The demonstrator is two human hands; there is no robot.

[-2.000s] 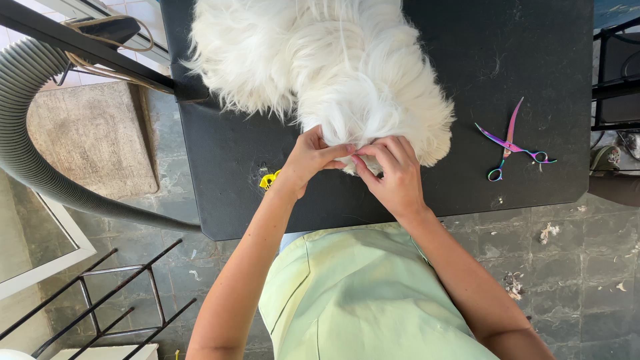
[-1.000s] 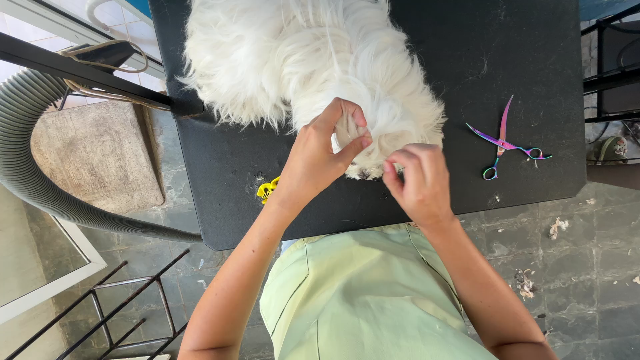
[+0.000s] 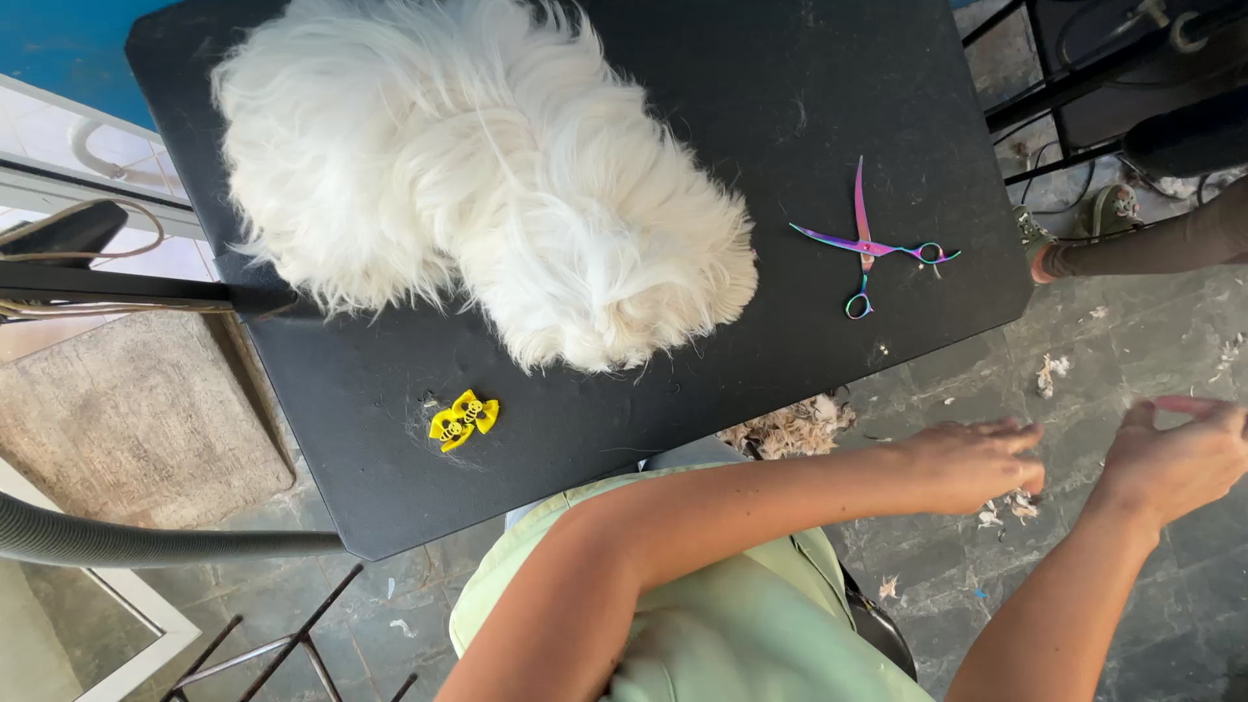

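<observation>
A white long-haired dog (image 3: 546, 185) lies on the black grooming table (image 3: 390, 478), its muzzle near the front edge. To its right rest iridescent curved scissors (image 3: 866, 246) with their blades spread. Yellow bows with bee figures (image 3: 465, 420) lie near some loose hair at the table's front left. Both my hands are off the table, over the floor at the right. My left hand (image 3: 970, 466) has its fingers apart and nothing visible in it. My right hand (image 3: 1175, 453), farther right, has thumb and index finger touching; whether anything thin is between them cannot be told.
A grey ribbed hose (image 3: 166, 531) and a stone slab (image 3: 146, 429) are at the left. Dark metal rods (image 3: 292, 639) stand at lower left. Cut fur (image 3: 795, 426) lies below the table's front edge. Another person's leg (image 3: 1150, 239) and a black metal frame (image 3: 1072, 93) are at the right.
Both hands have left the dog's head and moved right, beyond the table. The dog's head, held between my fingers earlier, is now untouched. The view has turned noticeably.
</observation>
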